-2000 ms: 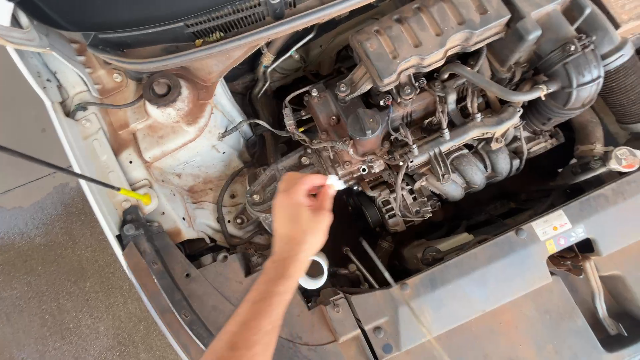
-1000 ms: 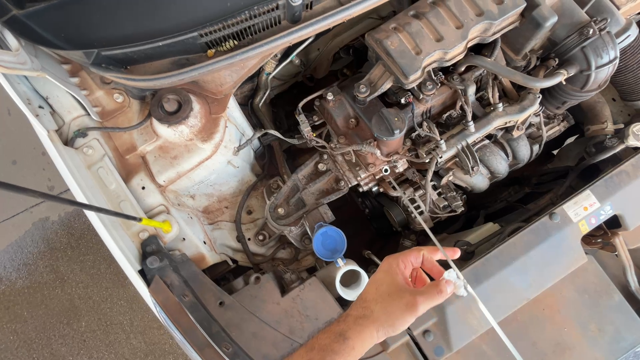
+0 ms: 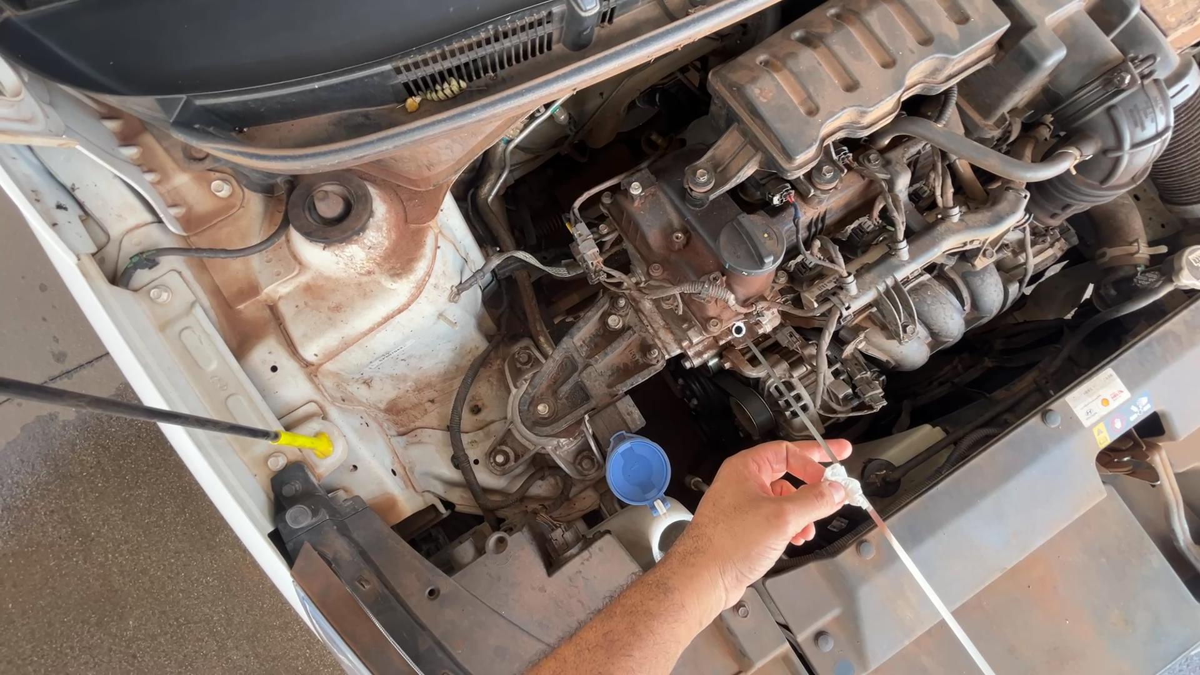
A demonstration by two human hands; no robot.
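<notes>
From the lower edge my left hand (image 3: 764, 516) reaches in, its thumb and fingers pinching a crumpled white wipe (image 3: 846, 487) around a long, thin dipstick (image 3: 923, 583). The strip slants from near the engine to the lower right edge, where its other end is out of view. Up and left of the hand is a small round tube opening (image 3: 739, 330) on the engine, beside the black oil filler cap (image 3: 751, 244). A blue flip cap (image 3: 638, 470) stands raised over a white filler neck (image 3: 664, 531), partly hidden behind my wrist. My right hand is out of view.
Around the hand lie a dusty engine cover (image 3: 853, 75), hoses and a metal engine mount (image 3: 562, 384). A black rod with a yellow end (image 3: 305, 441) meets the left fender edge. The front panel (image 3: 994, 553) runs along the lower right.
My left hand has moved from beside the engine's tube opening, down and right, with the white wipe. Over the last second it has stayed pinched on the dipstick. The view has shifted closer.
</notes>
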